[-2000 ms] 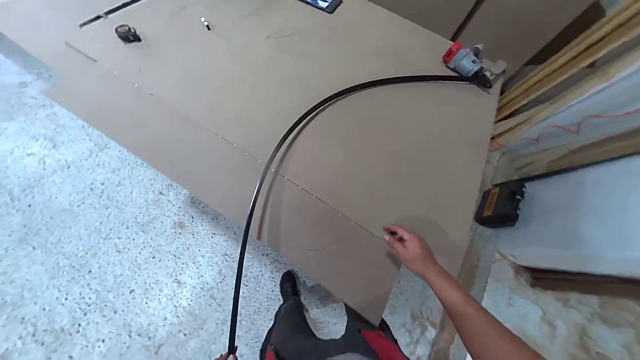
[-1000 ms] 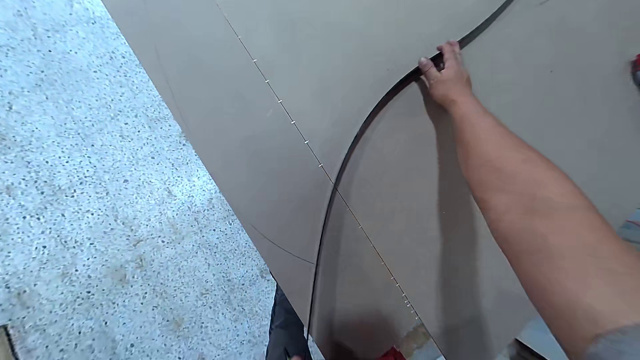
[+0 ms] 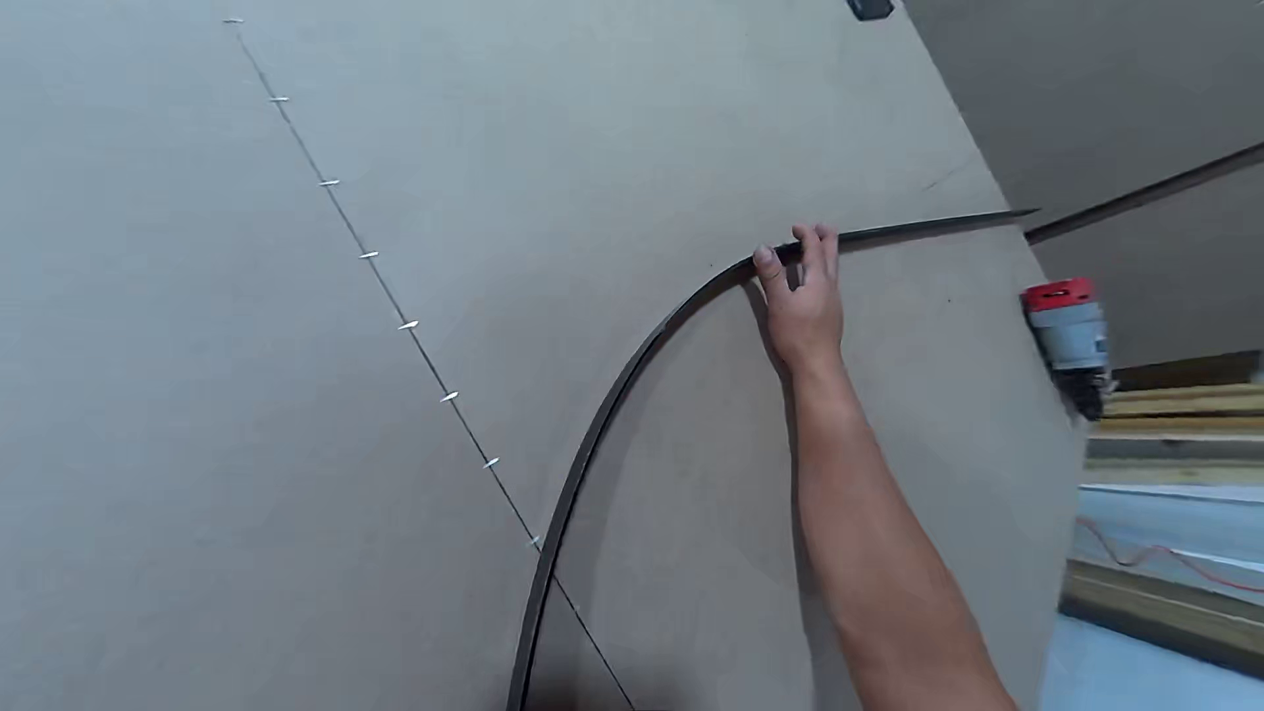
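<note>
A long, thin dark strip (image 3: pixel 609 407) stands on edge, bent into a curve over a large grey-brown board (image 3: pixel 444 178). My right hand (image 3: pixel 805 281) grips the strip near its upper bend, with the thumb at the left and the fingers over it. Beyond the hand the strip runs nearly straight to the right and its tip passes the board's edge. Lower down, it crosses a straight seam (image 3: pixel 432 363) marked with several short pale ticks. The strip's lower end leaves the view at the bottom. My left hand is out of view.
A red and grey power tool (image 3: pixel 1068 336) sits at the board's right edge. Wooden boards (image 3: pixel 1175 425) are stacked beyond it, and an orange cord (image 3: pixel 1155 555) lies lower down. A dark object (image 3: pixel 871 9) rests at the top edge. Another large panel (image 3: pixel 1086 89) lies at the upper right.
Two seconds ago my right hand was on the board by the line, off the strip; now it holds the strip's upper part. The view has moved closer and turned.
</note>
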